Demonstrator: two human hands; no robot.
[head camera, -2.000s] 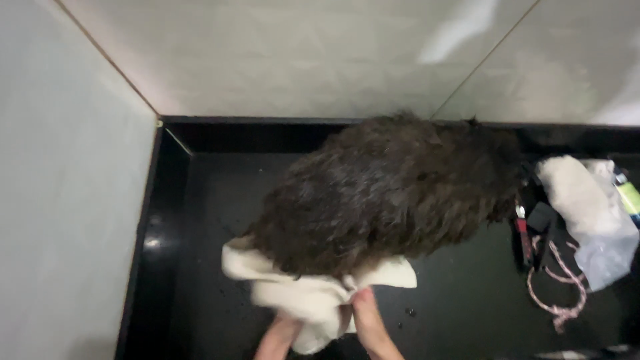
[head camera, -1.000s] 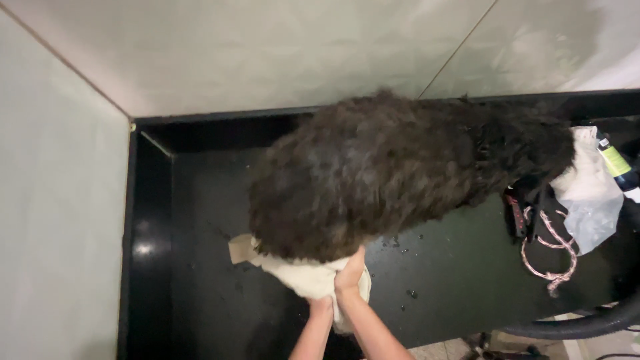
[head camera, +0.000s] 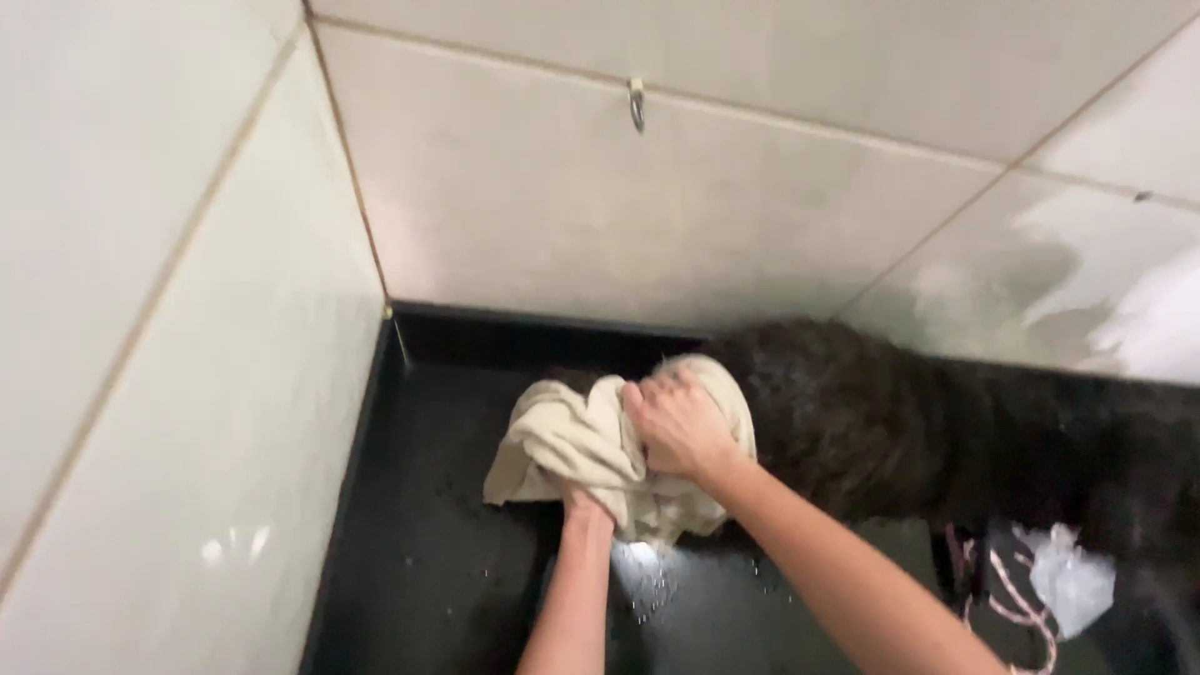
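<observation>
A dark-furred, wet-looking animal, seemingly a dog, stands along the back wall on a black surface. Around its rear end, at the left, is a cream towel. My right hand grips the towel from above, against the animal's rump. My left hand is partly tucked under the towel's lower fold, with its fingers hidden. The animal's head is not distinct at the right side.
Tiled walls meet at the left corner, edged by a black ledge. A metal hook sticks out of the back wall. Water drops lie below the towel. At lower right are a pink-and-white rope and a clear plastic bag.
Both hands have moved with the towel from below the animal's hindquarters to its rear end, and the towel now wraps around there. The view has shifted and come closer.
</observation>
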